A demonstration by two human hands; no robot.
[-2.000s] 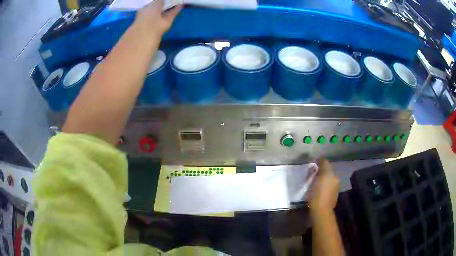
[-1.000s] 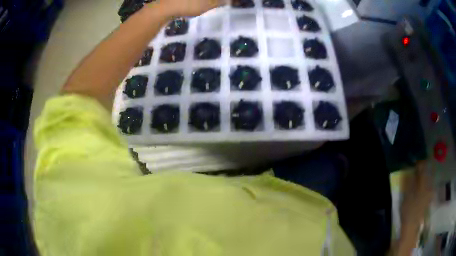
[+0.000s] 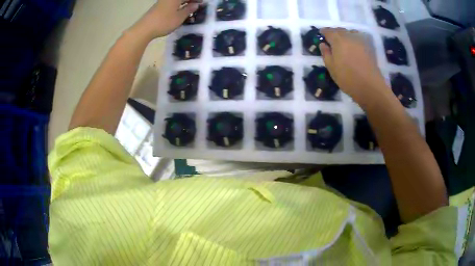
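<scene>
A white foam tray (image 3: 208,154) lies in front of me, its square pockets mostly filled with round black assemblies (image 3: 275,130), many with green dots and pale tabs. Several pockets near the top are empty. My right hand (image 3: 350,61) is over the tray's right part, thumb and finger pinching the edge of a round black assembly (image 3: 311,40) at its pocket. My left hand (image 3: 169,16) is at the tray's upper left, fingers over another round black assembly (image 3: 195,14); its grip is unclear.
More pale trays (image 3: 139,132) show below the tray's left side. Stacked layers (image 3: 234,167) show under its front edge. Yellow and white sheets (image 3: 465,208) are at the far right, with a small white packet (image 3: 458,144) on the dark surface. Dark blue shapes stand at the left.
The view has turned from the machine to the foam tray. My right hand has come from the far right onto the tray. My left hand has moved to the tray's upper left.
</scene>
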